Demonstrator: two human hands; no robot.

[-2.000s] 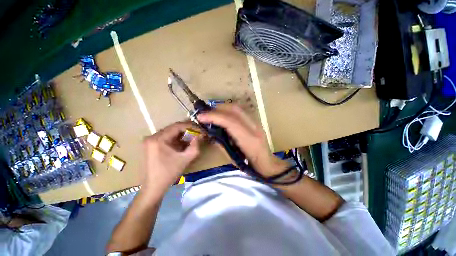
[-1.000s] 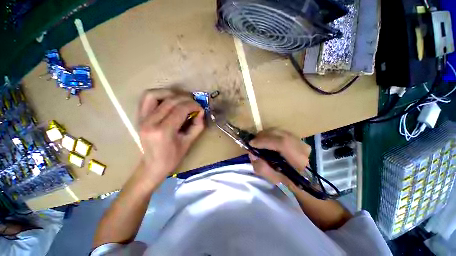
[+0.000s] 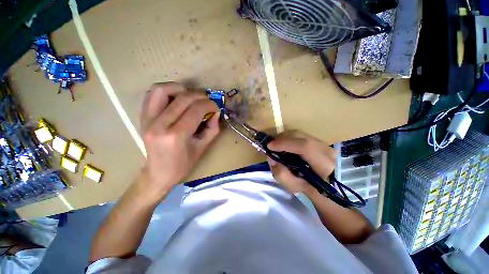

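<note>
My left hand pinches a battery, mostly hidden by the fingers, only its yellow edge showing. A small blue circuit board lies on the brown cardboard just beyond the fingertips, with a small dark part at its right. My right hand holds the soldering iron by its black handle. The iron's metal tip and thin tube point up-left and reach the near edge of the board, by the battery. Whether the tip touches is too small to tell.
Several loose batteries and a pile of blue boards lie at left, beside a crowded assembly tray. A fume fan and tip-cleaning box stand at back right. Stacked battery trays are at right. A person's sleeve shows at lower left.
From two seconds ago, my left hand has moved the battery beside the board. My right hand has swung the iron right and down, its tip now at the board. Over the last second both hands barely moved.
</note>
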